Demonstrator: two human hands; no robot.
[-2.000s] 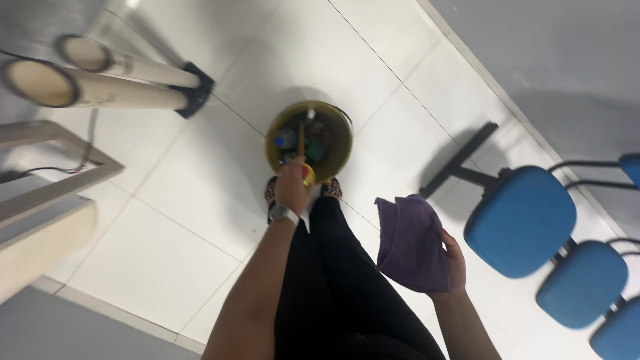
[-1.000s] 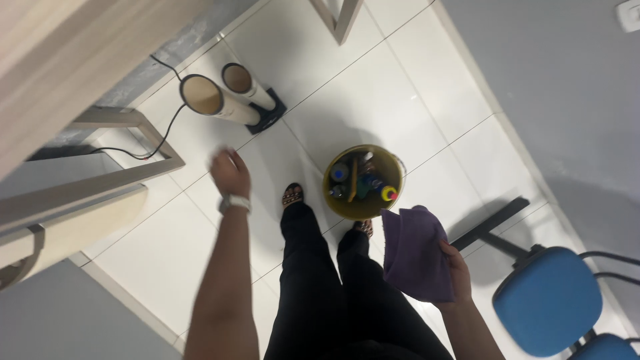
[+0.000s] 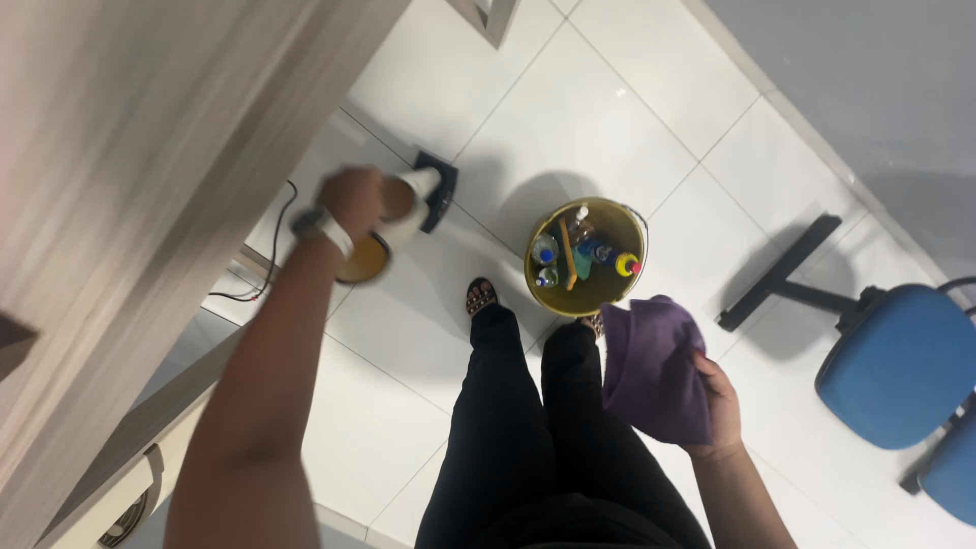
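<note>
My right hand (image 3: 717, 408) is closed on a folded purple cloth (image 3: 656, 370) and holds it out at the lower right. My left hand (image 3: 353, 200), blurred and with a watch on the wrist, is over the pair of white tubes (image 3: 415, 217) on a dark base; whether it grips one cannot be told. Between the hands a yellow bucket (image 3: 583, 303) stands on the floor. In it lie several bottles, one of them blue with a yellow and red cap (image 3: 610, 255), and an orange-handled tool (image 3: 567, 255).
A wood-grain tabletop (image 3: 198, 114) fills the upper left. A black cable (image 3: 278, 236) runs on the floor below its edge. Blue chairs (image 3: 900, 366) on a black metal frame (image 3: 785, 274) stand at the right, near the grey wall (image 3: 862, 84). My sandalled feet are beside the bucket.
My left hand was over the bucket, then moved away from it to the left and is now at the tubes. My right hand still holds the purple cloth. The view has shifted.
</note>
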